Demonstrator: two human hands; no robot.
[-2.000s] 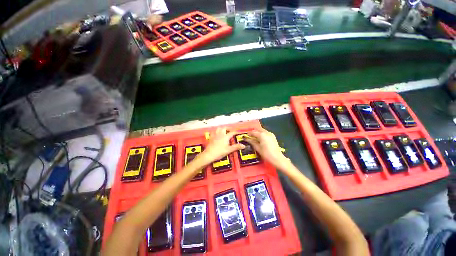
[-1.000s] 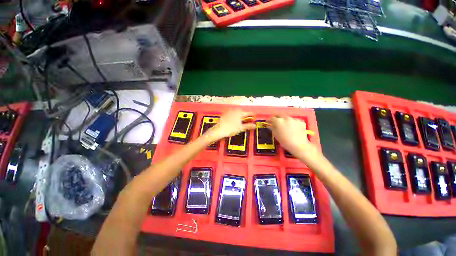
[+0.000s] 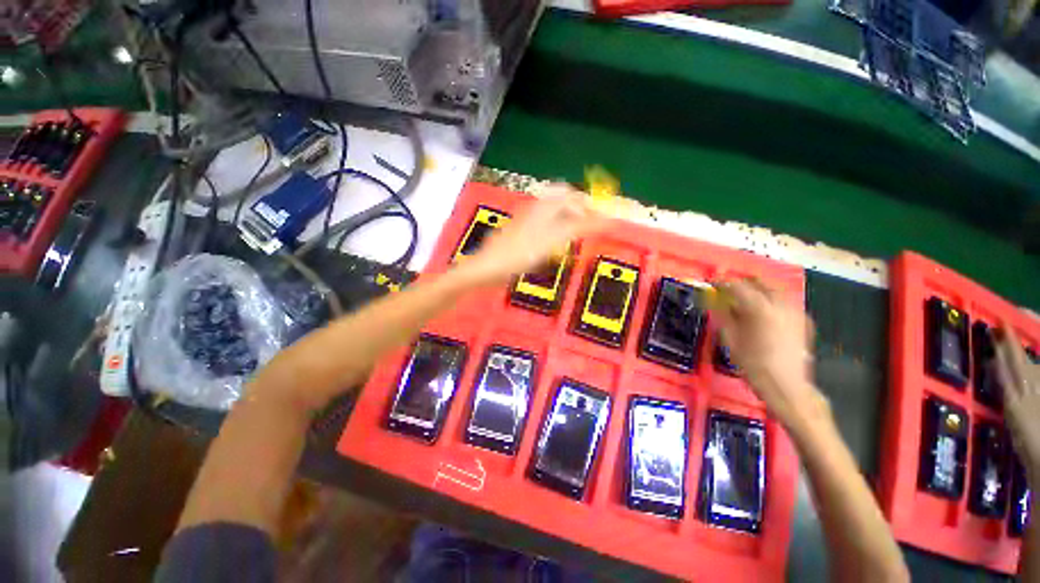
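Observation:
A red-orange phone tray (image 3: 525, 453) lies in front of me with two rows of handsets. In the back row, handsets at the left and middle have yellow film, such as the yellow-faced handset (image 3: 607, 301). The back-row handset (image 3: 675, 322) right of it shows a dark face. The front-row handsets are bare and glossy. My left hand (image 3: 545, 233) is blurred above the back row, with yellow film (image 3: 601, 180) at its fingertips. My right hand (image 3: 762, 330) is over the back row's right end, with a bit of yellow at its fingertips, partly hiding the last handset.
A neighbour's tray (image 3: 903, 456) with dark phones is at right, with another person's hand (image 3: 1015, 382) over it. A clear plastic bag (image 3: 211, 330), power strip (image 3: 128, 308) and blue connectors (image 3: 287, 208) are at left. The green conveyor belt (image 3: 673, 125) runs behind, and a cardboard box (image 3: 148, 501) is below.
The view has shifted left and down. Both hands have moved apart with yellow film at the fingers. The fourth back-row handset has gone from yellow-faced to dark.

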